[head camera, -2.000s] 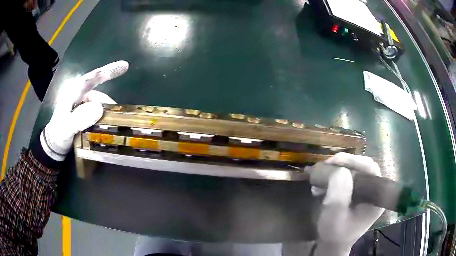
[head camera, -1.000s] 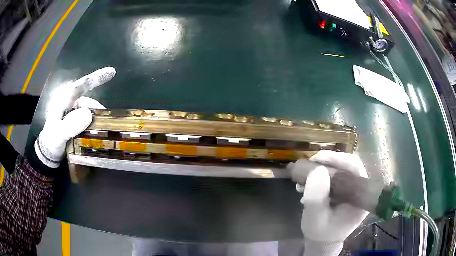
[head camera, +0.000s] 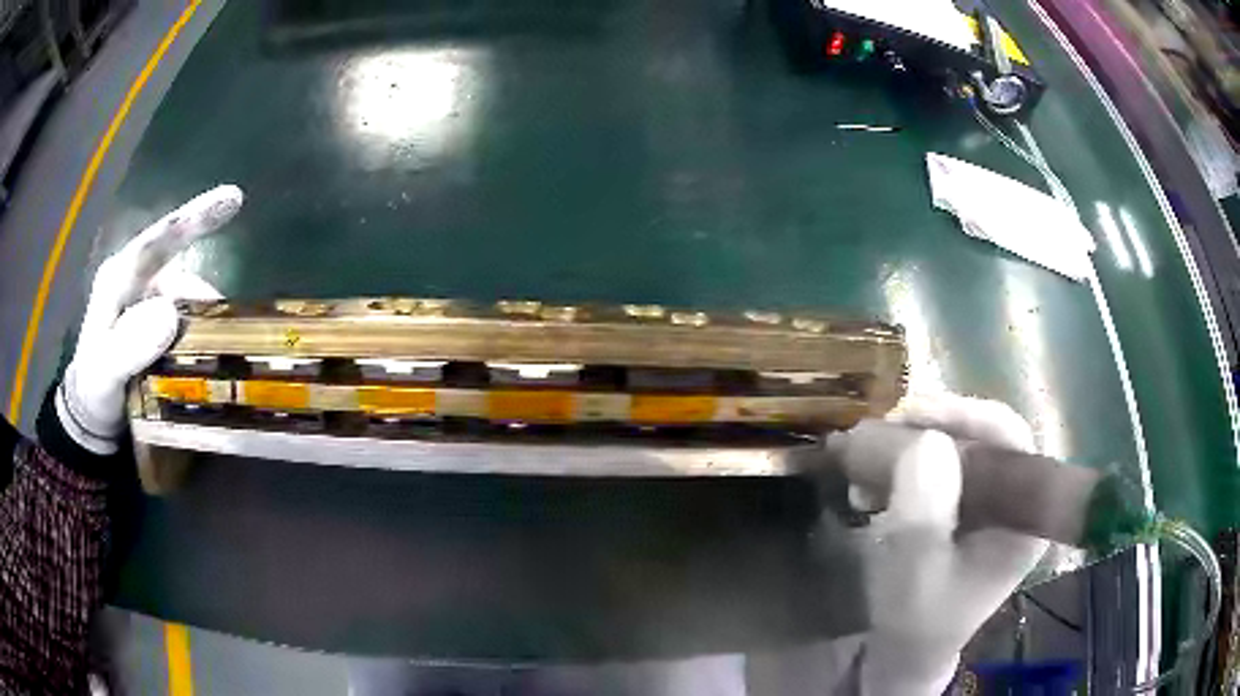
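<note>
A long brass-coloured metal bar assembly (head camera: pixel 544 345) lies across the dark-green bench, its side with orange tape patches (head camera: pixel 530 404) facing me. A pale silver rail (head camera: pixel 476 456) runs along its lower edge. My left hand (head camera: pixel 125 326), in a white glove, grips the assembly's left end, index finger pointing up and away. My right hand (head camera: pixel 938 530), gloved and blurred, is closed around a grey cylindrical handheld tool (head camera: pixel 1027 492) at the assembly's right end. The tool's tip is blurred near the lower rail; contact cannot be told. A clear hose (head camera: pixel 1199 551) leaves its green rear end.
A black control box (head camera: pixel 898 57) with red and green lights and a round gauge stands at the back right of the bench (head camera: pixel 612 204). A folded white cloth or paper (head camera: pixel 1009 218) and a thin pale stick (head camera: pixel 868 128) lie nearby. Yellow floor lines show at left.
The assembly and my left hand have shifted left in view. My right hand with the tool moved left, then back right, now at the assembly's right end. A dark figure at the left is gone from view.
</note>
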